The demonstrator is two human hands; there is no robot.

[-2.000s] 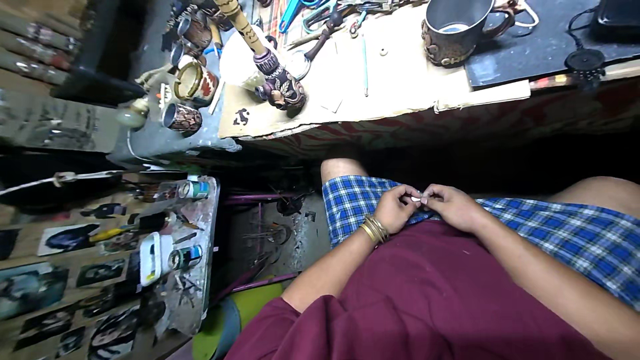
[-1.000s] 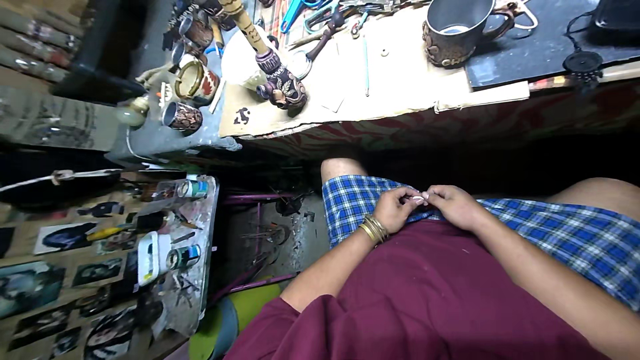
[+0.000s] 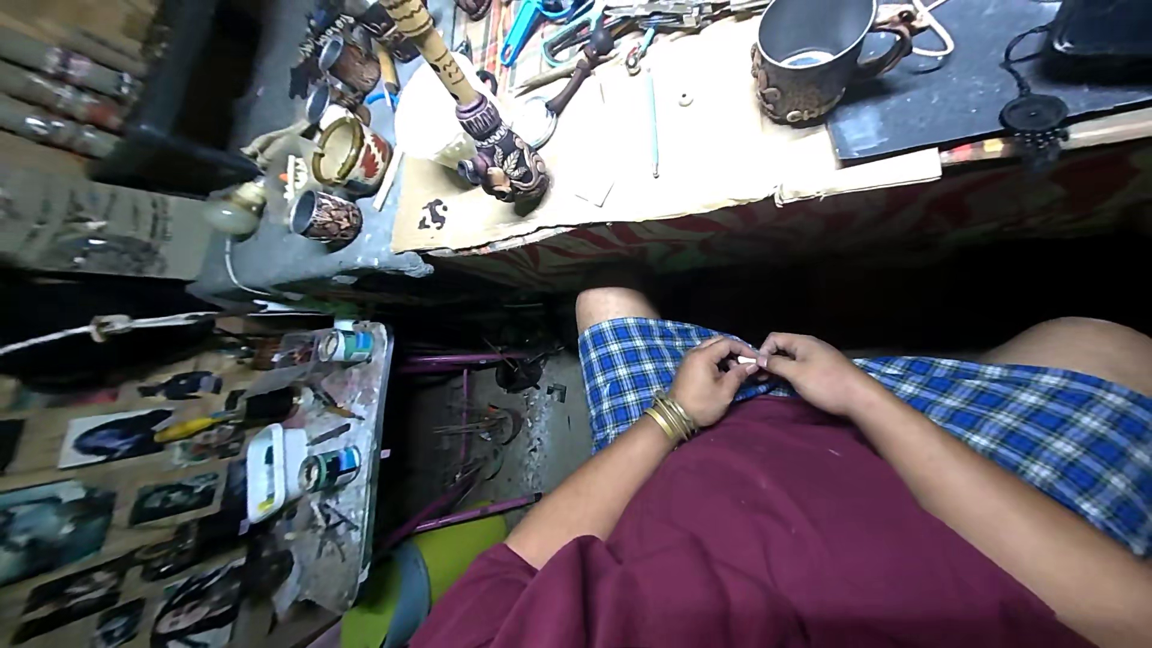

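Observation:
My left hand (image 3: 713, 378), with gold-coloured bangles at the wrist, pinches a small whitish piece (image 3: 746, 361) between thumb and fingertips. Fingertips of my right hand (image 3: 808, 367) close on the other end of that piece. Both hands meet above my lap, over the blue plaid shorts (image 3: 630, 364) and the hem of the maroon shirt. What the piece is made of, I cannot tell. Beyond the hands, on the table, lies a thin light-blue tool (image 3: 653, 126) with a small ball-like tip, beside a tiny pale ring (image 3: 686, 99).
A carved dark mug (image 3: 814, 58) and a carved purple-brown pipe-like piece (image 3: 508, 162) stand on cardboard (image 3: 720, 180) at the table's front. Small decorated cups (image 3: 326, 217) are to the left. A side table (image 3: 360, 540) holds paint jars (image 3: 329, 469) and a white tray (image 3: 266, 472).
My fingertips have shifted slightly around the small piece, which shows as a short white bar between them now. The forearms and the things on the table have stayed in place.

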